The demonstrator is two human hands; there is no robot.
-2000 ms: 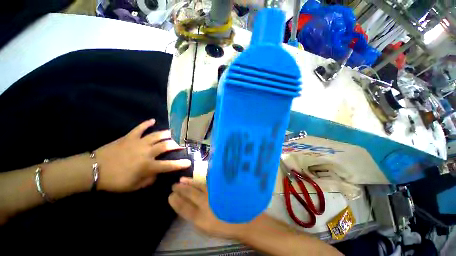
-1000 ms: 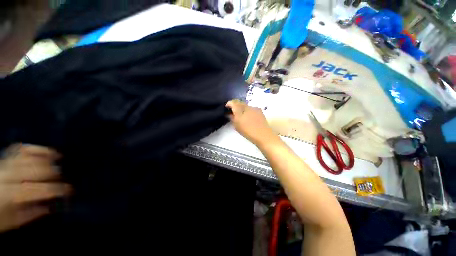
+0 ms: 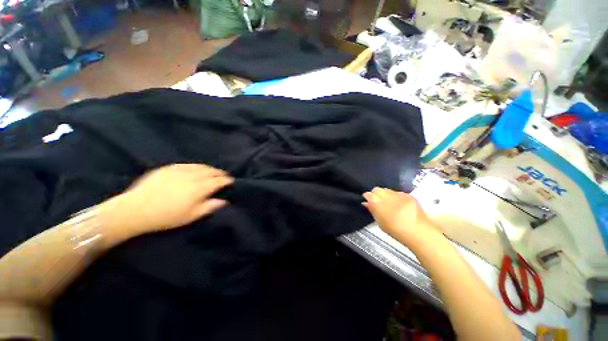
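A large black garment (image 3: 280,146) covers the table's left and front and hangs over the lap, with a small white mark at its far left. My left hand (image 3: 177,196) lies on the cloth, slightly blurred; whether its fingers grip a fold is unclear. My right hand (image 3: 393,210) pinches the garment's right edge between thumb and fingers, just in front of the needle area. The sewing machine (image 3: 547,183) stands at the right. The garment's edge lies beside the lit presser foot area (image 3: 427,181); whether cloth is under the foot cannot be told.
Red-handled scissors (image 3: 520,283) lie on the machine bed, with a yellow packet (image 3: 552,333) at the bottom edge. The blue lamp paddle (image 3: 513,121) is above the machine head. A white thread cone (image 3: 401,74) and plastic stand behind the table. Another dark cloth (image 3: 267,54) lies at the back.
The view has swung left. My hands have moved off the needle area; my left hand is back on the cloth further left, and more of the garment shows, spread to the left.
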